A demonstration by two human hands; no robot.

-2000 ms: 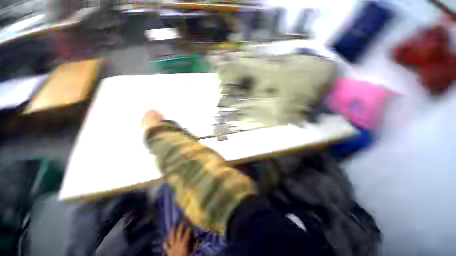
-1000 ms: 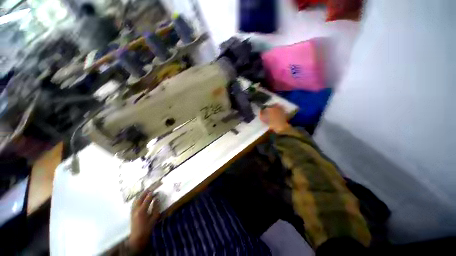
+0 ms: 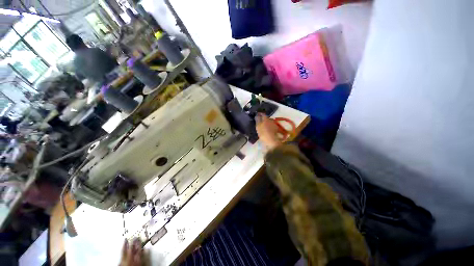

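Observation:
The cream sewing machine [image 3: 171, 135] stands on the white table [image 3: 223, 184], with handwritten marks on its arm. My right hand [image 3: 267, 130] is at the table's right end, beside the scissors' orange ring handles [image 3: 285, 126] and near small dark items [image 3: 264, 106]. Its fingertips are partly hidden and blurred, so I cannot tell if it holds anything. My left hand [image 3: 134, 253] is blurred and cut off by the bottom edge, at the table near the metal needle plate [image 3: 156, 215]. I cannot tell whether it holds anything.
Thread cones [image 3: 169, 49] stand behind the machine. A pink bag [image 3: 301, 65], a blue bag [image 3: 322, 111] and a dark cloth heap [image 3: 241, 67] lie past the table's right end, by the wall. Dark cloth [image 3: 390, 213] lies at lower right. A person [image 3: 91, 60] is far back.
The view has swung right to the machine. My right hand moved from the table's left part to its right end, and now reaches beside the scissors. My left hand came up from the lap onto the table.

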